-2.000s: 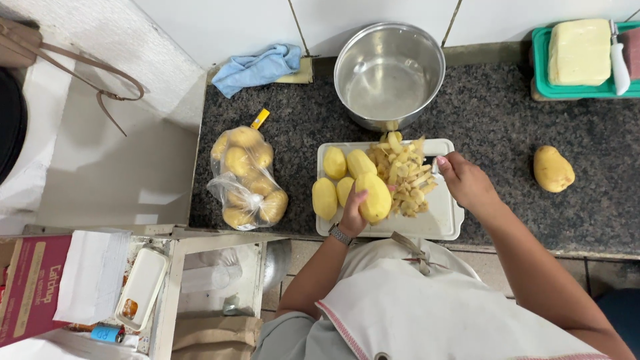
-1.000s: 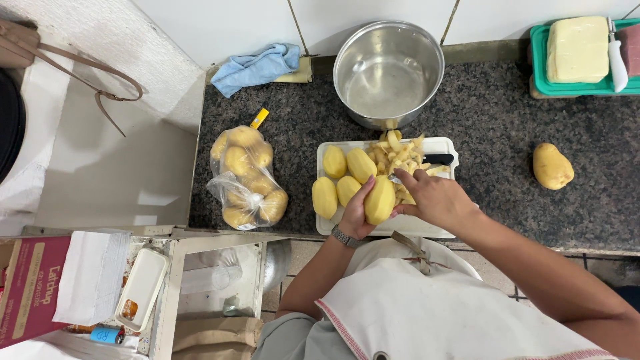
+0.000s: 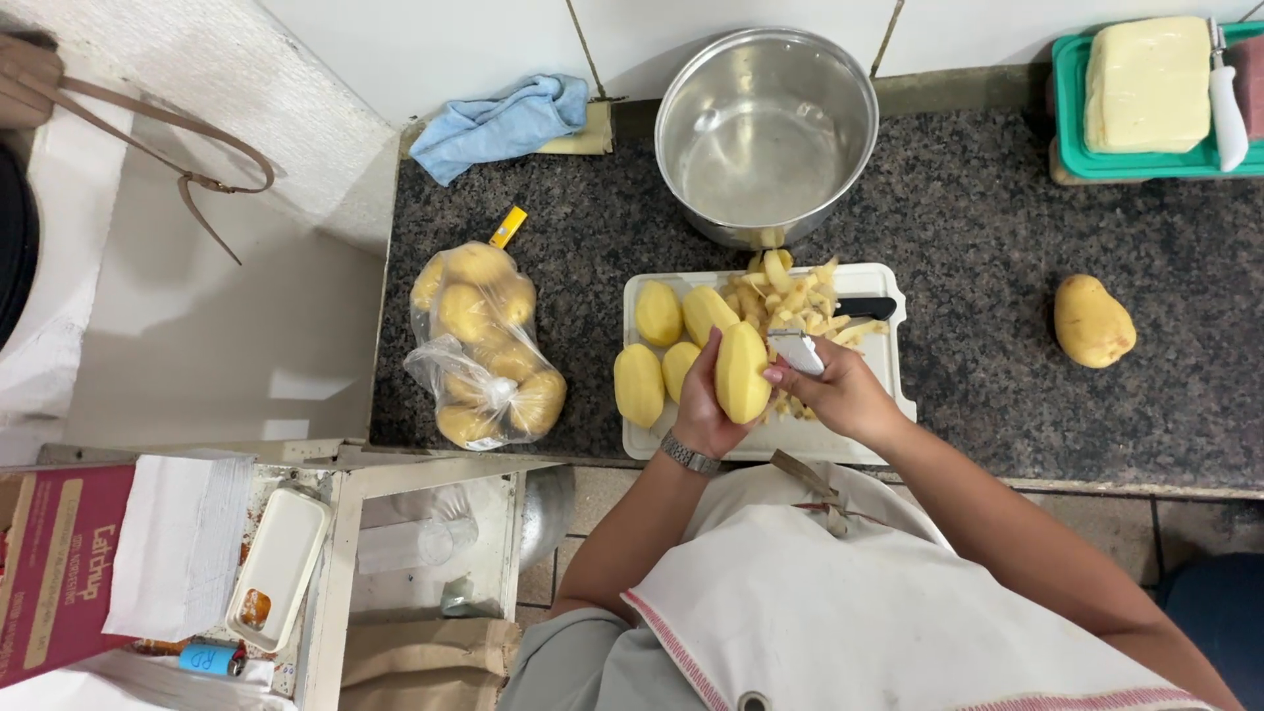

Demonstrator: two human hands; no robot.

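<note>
My left hand holds a peeled potato upright over the front of a white cutting board. Close at its right, my right hand grips a white-handled peeler, the thumb near the potato's side. Several peeled potatoes lie on the board's left half. Behind my hands is a heap of potato peelings, beside a knife's black handle; the blade is hidden. One unpeeled potato rests on the granite counter to the right, and a knotted clear plastic bag of potatoes to the left.
A steel pot stands behind the board, its base close to the peelings. A blue cloth lies by the wall. At the back right, a green tray holds a pale yellow block and a white-handled utensil. An open drawer is at lower left.
My right hand with the peeler has come in from the board's right edge to the potato in my left hand. The potato, tilted two seconds ago, is now more upright.
</note>
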